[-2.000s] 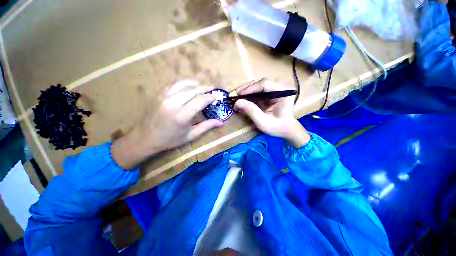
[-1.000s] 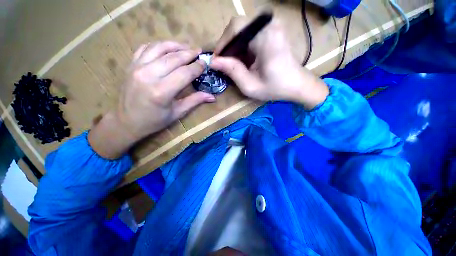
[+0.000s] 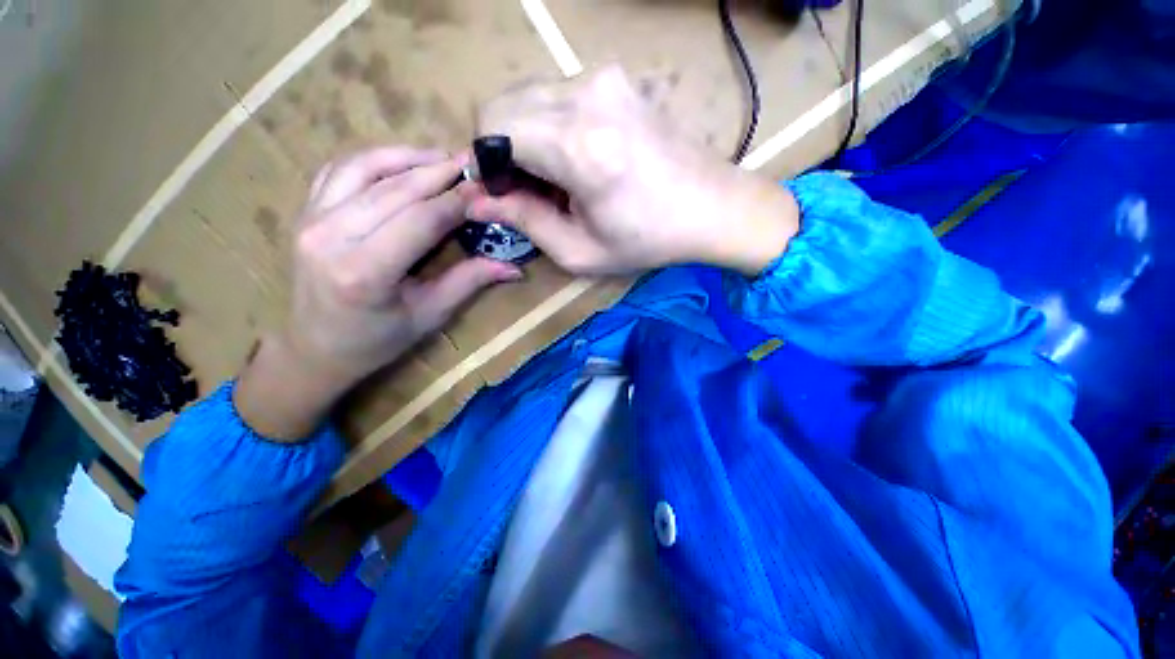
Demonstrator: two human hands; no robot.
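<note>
A round unit point(image 3: 497, 242) with a dark and silvery patterned open face lies on the cardboard near its front edge. My left hand point(image 3: 374, 245) holds it, fingers at its upper left and thumb at its lower edge. My right hand point(image 3: 599, 174) grips dark tweezers point(image 3: 492, 162) upright over the unit. Their tips and the upper part of the unit are hidden by my fingers. A loose pile of small black components point(image 3: 123, 341) lies at the left of the board.
Thin black cords point(image 3: 744, 77) cross the board at upper right. A pale hose point(image 3: 999, 80) curves past the board's right edge. A dark blue object is cut off at the top edge. A white paper sheet point(image 3: 97, 528) and a tape roll point(image 3: 10, 528) are at lower left.
The tweezers have turned from lying slanted to standing nearly upright over the unit. The right hand has come closer over the unit. The view has shifted, and the syringe barrel has left it.
</note>
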